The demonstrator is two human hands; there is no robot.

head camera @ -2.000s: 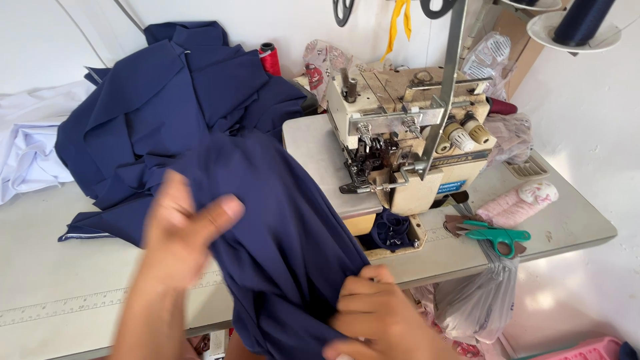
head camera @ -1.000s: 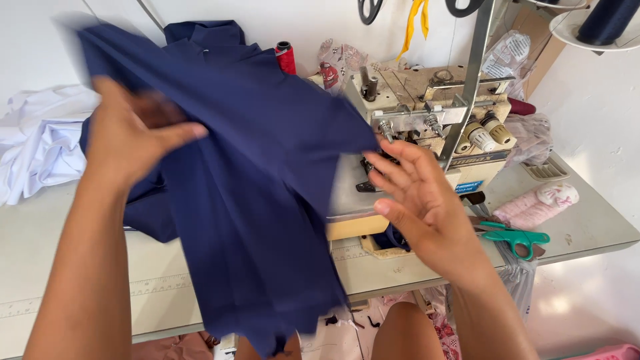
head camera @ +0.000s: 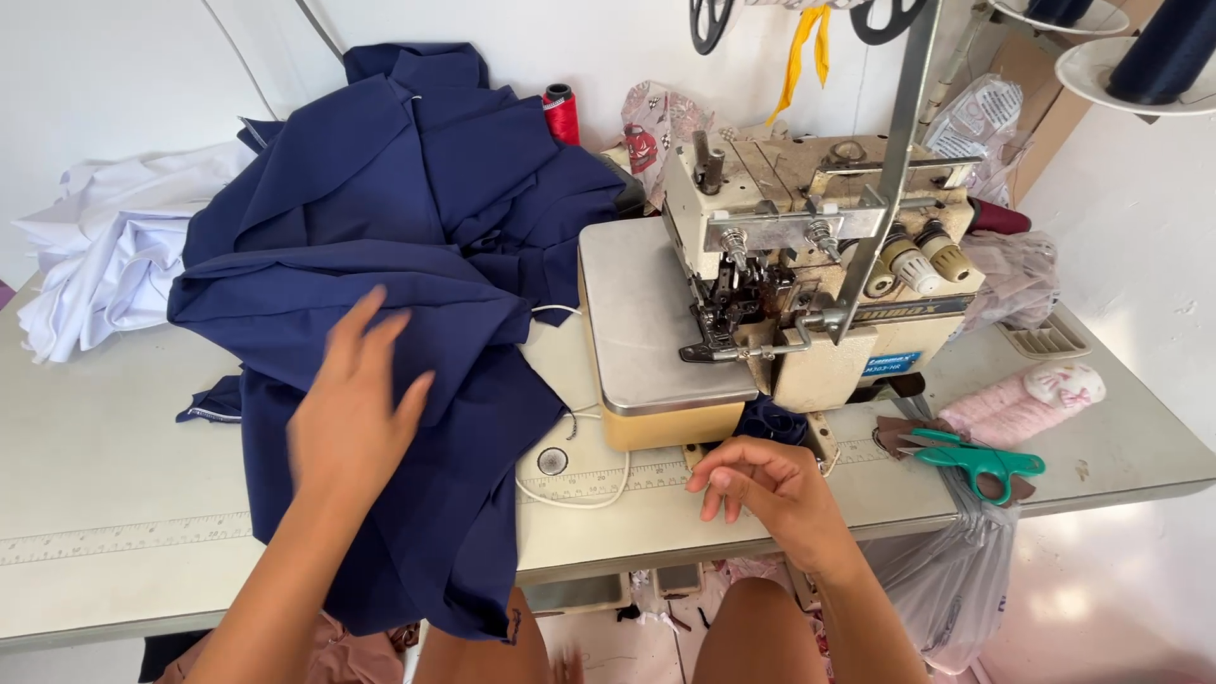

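Note:
Navy blue fabric (head camera: 408, 513) lies heaped on the left of the table, its lower part hanging over the front edge. Over it is my left hand (head camera: 351, 408), blurred, fingers spread; whether it touches the cloth is unclear. My right hand (head camera: 765, 489) hovers near the table's front edge, fingers loosely curled with nothing visible in them. Just behind it stands an overlock sewing machine (head camera: 826, 218) with a metal-topped side plate (head camera: 655, 313). A bit of navy fabric (head camera: 771, 420) sits below the machine, beyond my right hand.
White fabric (head camera: 123, 247) is heaped at the far left. Red thread (head camera: 560, 116) stands behind the navy pile. Green-handled scissors (head camera: 983, 463) and a pink fuzzy roll (head camera: 1021, 404) lie at the right, above a hanging plastic bag (head camera: 950, 570). A white cord (head camera: 579, 503) loops on the table (head camera: 123, 579).
The navy fabric that both hands held and then raised now lies on the pile at the left. My right hand has come away from it and moved lower.

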